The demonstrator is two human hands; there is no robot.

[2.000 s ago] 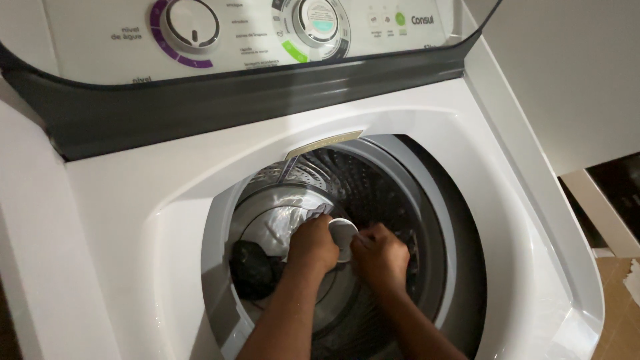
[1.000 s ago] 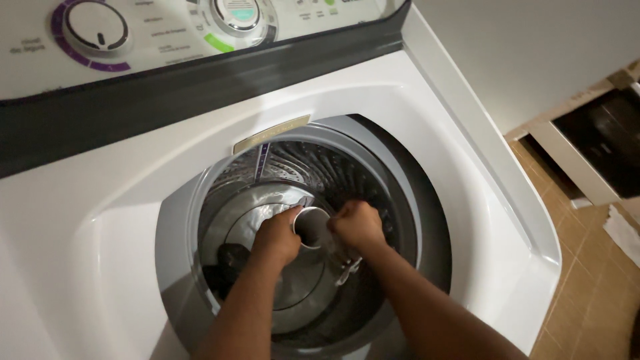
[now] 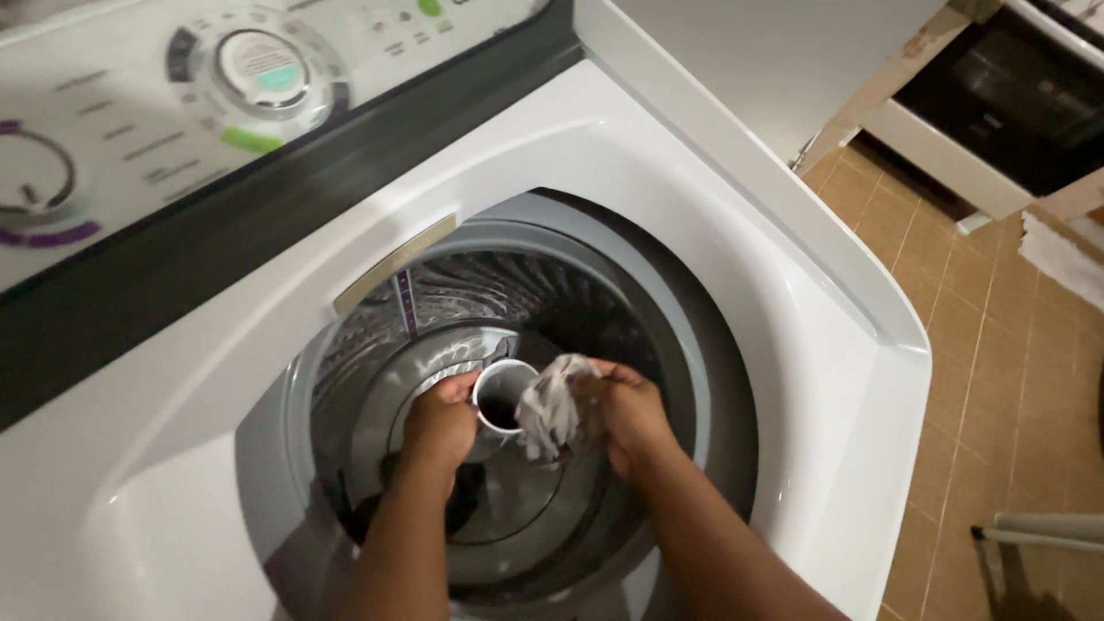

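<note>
Both my hands are inside the drum (image 3: 517, 285) of a white top-loading washing machine (image 3: 828, 345). My left hand (image 3: 442, 423) grips the left rim of a round white tube-like piece (image 3: 503, 369) at the drum's centre; its inside looks dark. In my right hand (image 3: 625, 414) is a crumpled, wet-looking greyish cloth (image 3: 552, 410), held just right of the tube and overlapping its edge. Dark fabric (image 3: 466, 500) lies low in the drum, partly behind my left forearm. The drum bottom looks wet and shiny.
A control panel with a round dial (image 3: 263, 67) runs along the upper left. Beyond the machine's right edge are a tiled floor (image 3: 949, 414), an oven with a dark glass door (image 3: 992, 95), a white cloth or paper (image 3: 1065, 259) and a light metal leg (image 3: 1044, 528).
The greyish cloth now shows plainly in my right hand; a second ago only a small shiny bit showed beneath that hand. My left hand stays at the white tube. The view has shifted right.
</note>
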